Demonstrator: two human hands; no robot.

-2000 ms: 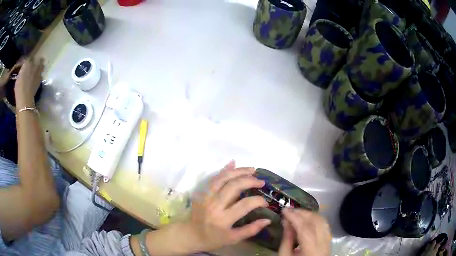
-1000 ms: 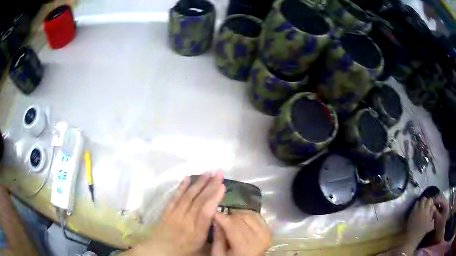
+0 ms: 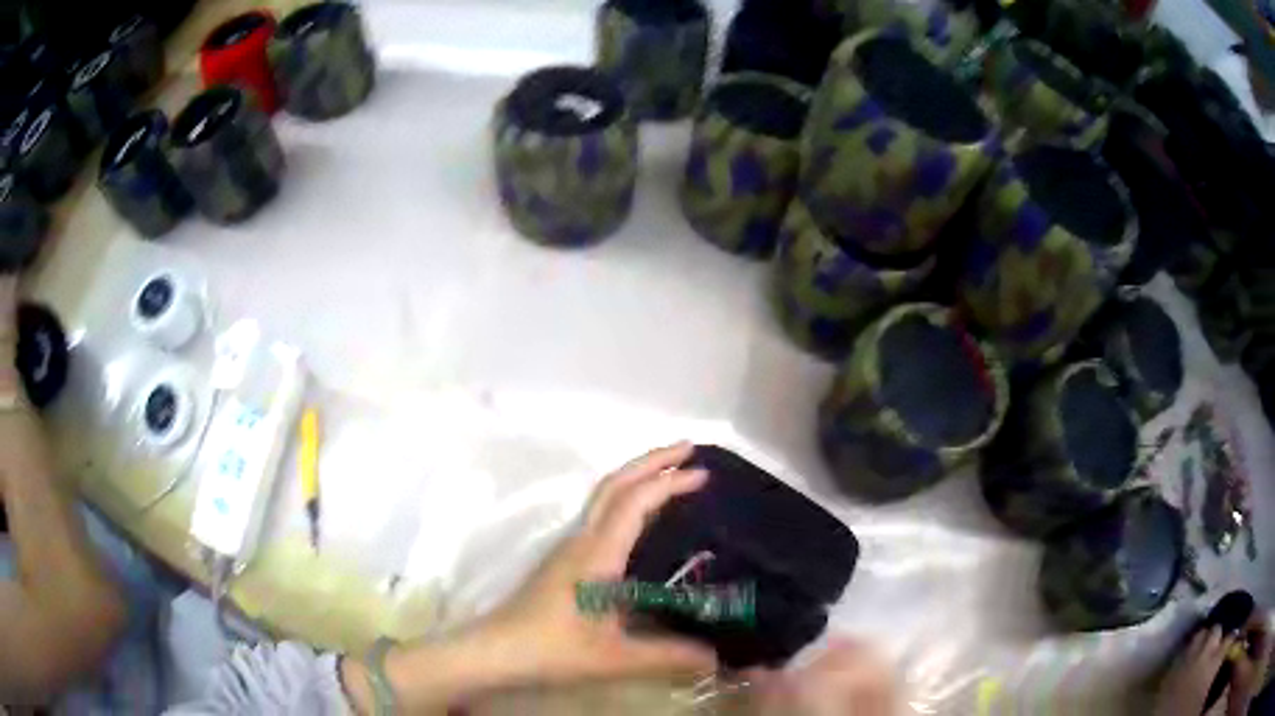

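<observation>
A black speaker body (image 3: pixel 762 539) lies on its side at the bottom centre. My left hand (image 3: pixel 594 588) grips its left end, with fingers on top. A narrow green circuit board (image 3: pixel 668 603) lies across the body's near side, by my left hand's fingers. Thin white and red lead wires (image 3: pixel 692 567) show just above the board. My right hand (image 3: pixel 839 683) is blurred at the bottom edge, right of and below the body; what its fingers hold cannot be told.
Camouflage speaker bodies (image 3: pixel 909 406) are stacked at the right; one (image 3: pixel 566 175) stands at the back centre. A red body (image 3: pixel 241 59), white round units (image 3: pixel 164 409), power strip (image 3: pixel 249 455) and yellow screwdriver (image 3: pixel 309 469) are at the left. Coworkers' hands show at both sides, one hand here (image 3: pixel 1203 664).
The camouflage body has left my hands, and a black body is in its place. The black body at the right is gone from its spot. Another camouflage body now stands at the back centre.
</observation>
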